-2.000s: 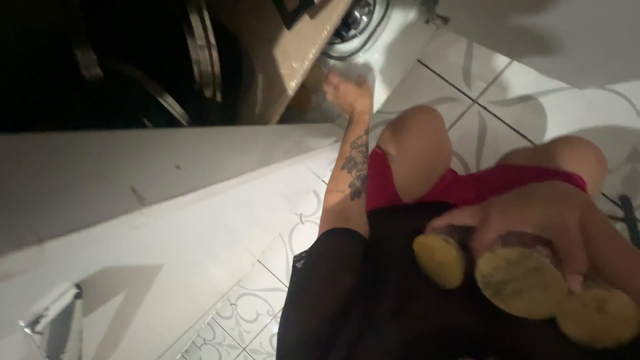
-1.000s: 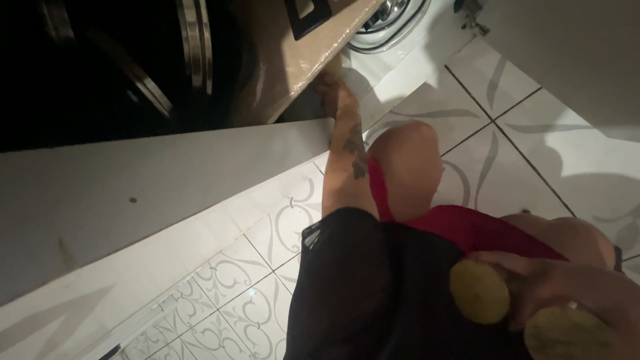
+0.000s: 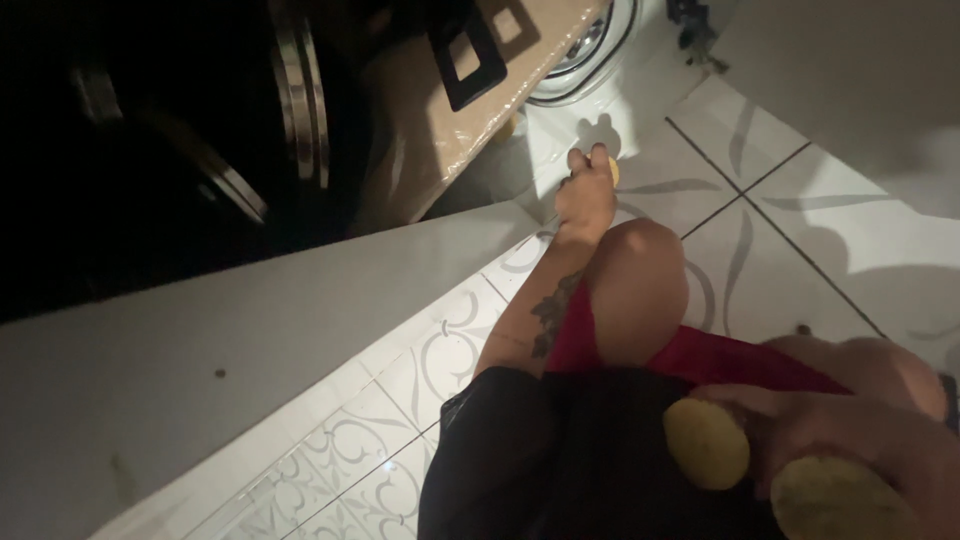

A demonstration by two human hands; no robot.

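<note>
My left hand [image 3: 589, 191] is over the tiled floor beside the cabinet, its fingers closed around a yellow round item [image 3: 614, 172], perhaps a potato, which is mostly hidden. My right hand [image 3: 832, 424] is near my lap and holds yellowish round potato-like items: one [image 3: 707, 444] by the fingertips, another larger one [image 3: 840, 499] under the palm. Part of that hand is dim and blurred. Another yellowish item [image 3: 506, 129] shows partly under the edge of a brown plastic-covered board [image 3: 420, 142].
Clear glass dishes [image 3: 581, 71] stand beyond the board. A black handle-like frame [image 3: 471, 64] lies on the board. Metal-rimmed dark cookware [image 3: 304, 97] is at the upper left. A white panel edge [image 3: 300, 315] runs beside my left arm. My bent knee [image 3: 637, 266] is close to it.
My left hand has come out from beside the board's edge and now shows a yellow item in its fingers. Three yellowish items showed at my right hand two seconds ago; two show now.
</note>
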